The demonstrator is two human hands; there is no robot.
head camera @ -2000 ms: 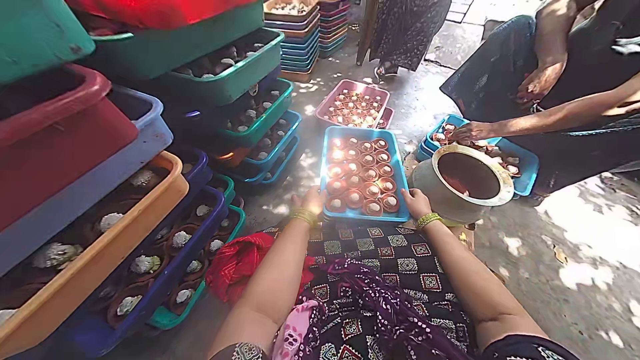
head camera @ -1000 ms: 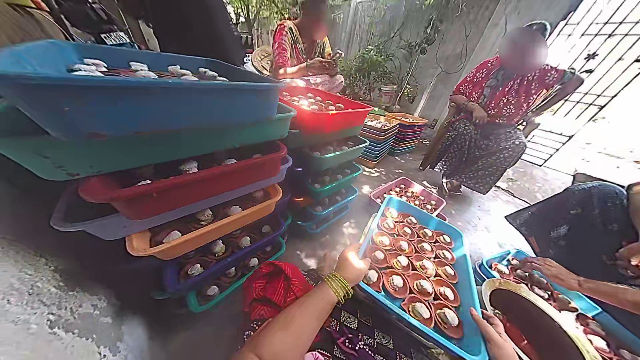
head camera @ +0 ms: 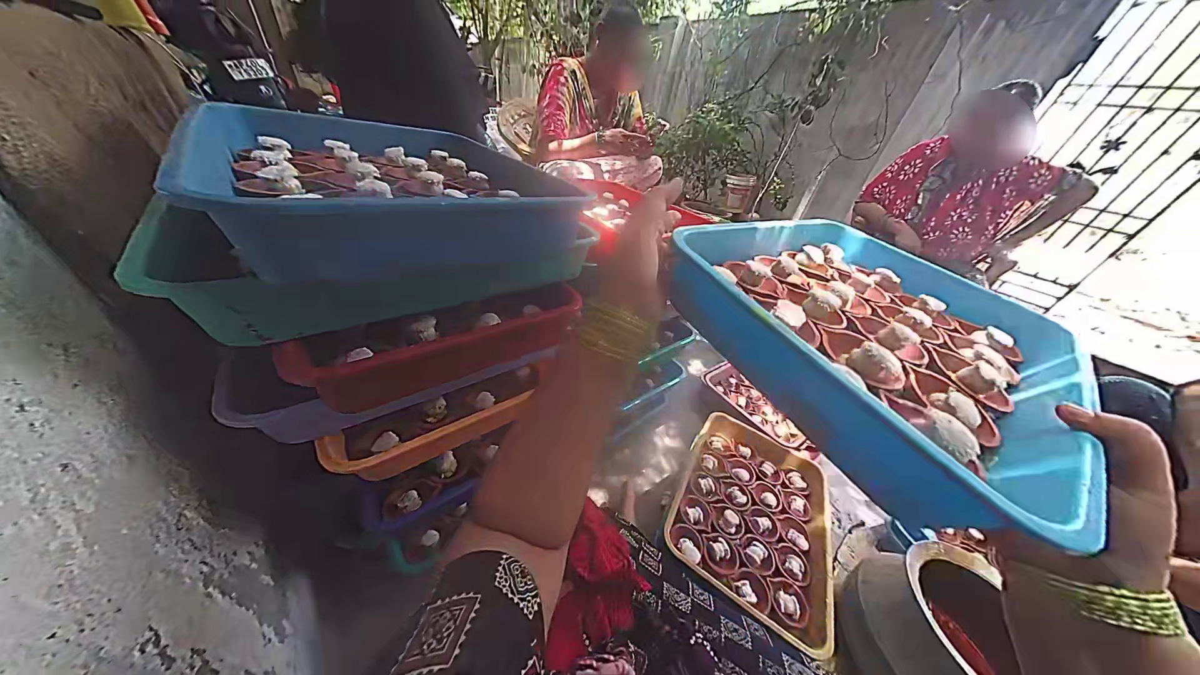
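Observation:
My right hand [head camera: 1120, 497] grips the near right corner of a light blue plastic tray [head camera: 872, 394], raised and tilted. Small clay cups [head camera: 900, 342] topped with whitish lumps fill much of it. My left hand [head camera: 647, 234], blurred, is at the tray's far left corner; whether it grips the rim I cannot tell. To the left stands a tall stack of trays, a blue tray [head camera: 394, 211] with similar cups on top and a green tray [head camera: 356, 291] under it. A yellow tray [head camera: 820, 562] of cups rests over my lap.
A metal pot [head camera: 886, 609] with dark reddish contents stands at the lower right. A red tray [head camera: 600, 234] and a pink tray [head camera: 750, 403] lie beyond. Two people [head camera: 600, 112] sit farther back, near a wall and a metal gate. A rough wall edge [head camera: 112, 469] borders the left.
The light blue tray has risen from low over my lap, where it was two seconds ago, and is now higher, tilted. The yellow tray now shows over my lap. The view has turned left.

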